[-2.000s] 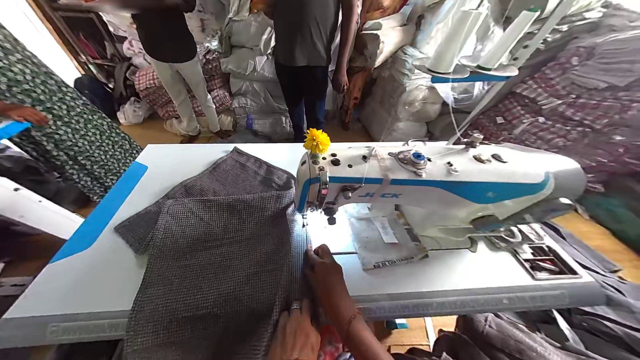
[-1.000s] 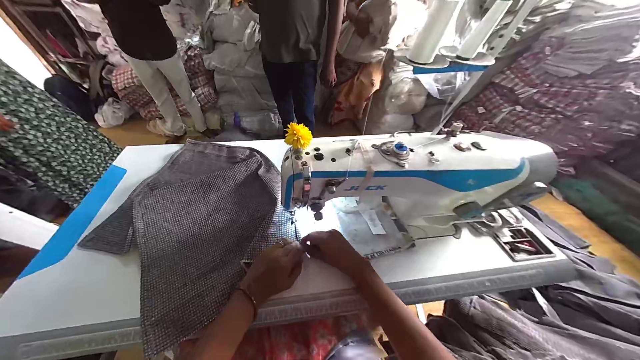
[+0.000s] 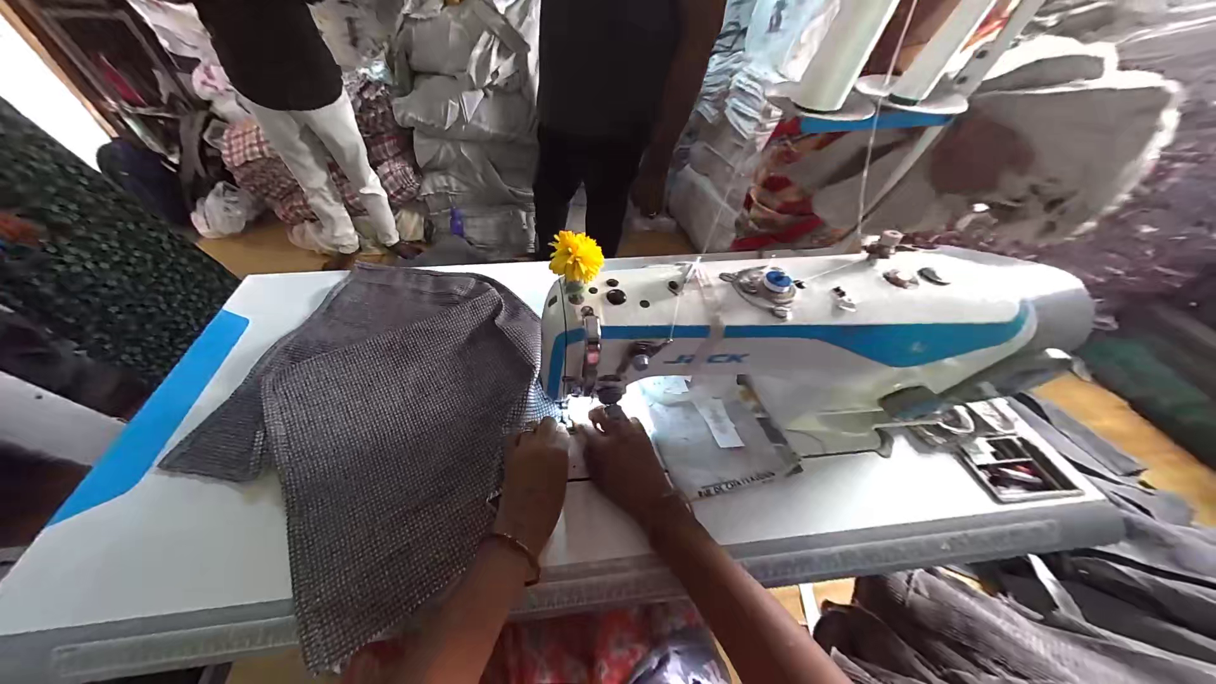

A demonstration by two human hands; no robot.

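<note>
A grey checked woven cloth [image 3: 399, 380] lies over the white sewing table, left of the needle, with one end hanging past the front edge. The white and blue Jack sewing machine [image 3: 817, 332] stands on the table, its lamp lighting the needle area. My left hand [image 3: 534, 480] rests at the cloth's right edge, just in front of the needle, fingertips on the fabric. Close beside it, my right hand [image 3: 622, 465] has its fingertips near the presser foot. Whether either hand pinches the cloth is hidden by the fingers.
A yellow flower [image 3: 576, 256] tops the machine head. Thread cones [image 3: 841, 57] stand behind it. A small parts tray [image 3: 1021, 470] is set in the table at right. Grey garments [image 3: 950, 622] lie below right. Two people stand beyond the table; patterned clothing shows at left.
Since two seconds ago, my left hand has moved forward from the table's front edge to the needle area. The cloth's right edge now lies under the machine head, by both hands.
</note>
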